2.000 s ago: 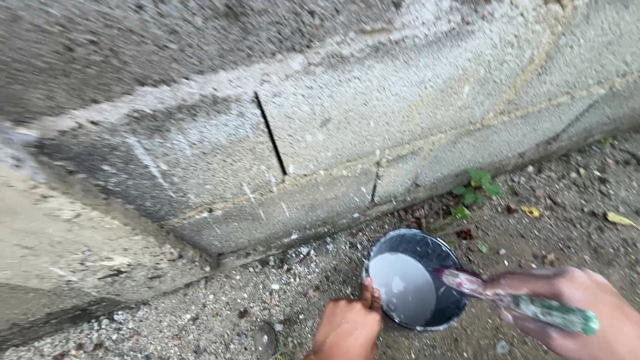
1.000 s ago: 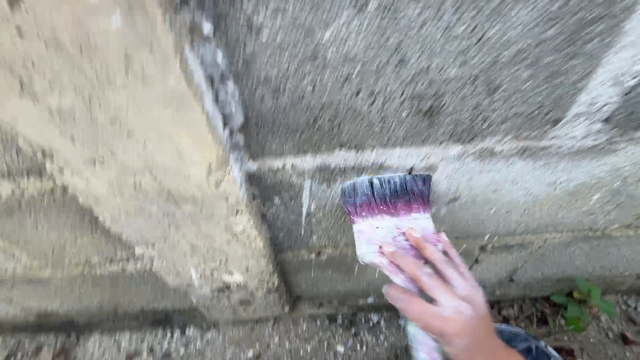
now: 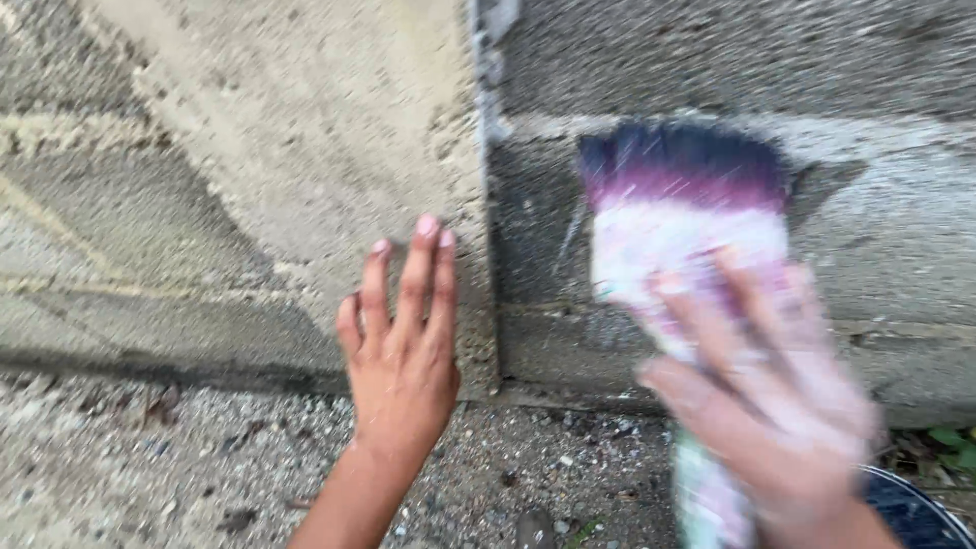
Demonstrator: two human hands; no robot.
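My right hand (image 3: 762,404) grips a wide paintbrush (image 3: 686,229) with a paint-smeared handle and dark bristles that turn purple toward the base. Its bristles point up in front of the grey concrete block wall (image 3: 907,252); motion blur hides whether they touch it. White paint marks my right fingers. My left hand (image 3: 404,335) holds nothing, its fingers spread against the lower part of a beige concrete pillar (image 3: 320,114). Behind my right wrist, the dark bucket (image 3: 915,511) shows only in part at the lower right, its contents hidden.
Gravelly ground (image 3: 229,457) runs along the foot of the wall. The pillar's straight edge (image 3: 488,229) stands out in front of the blocks between my hands. A green plant (image 3: 949,450) grows near the bucket at the right edge.
The brush was in the bucket two seconds ago and was lifted to the wall. My left hand, earlier at the bucket's rim, is now on the pillar. The view has swung left.
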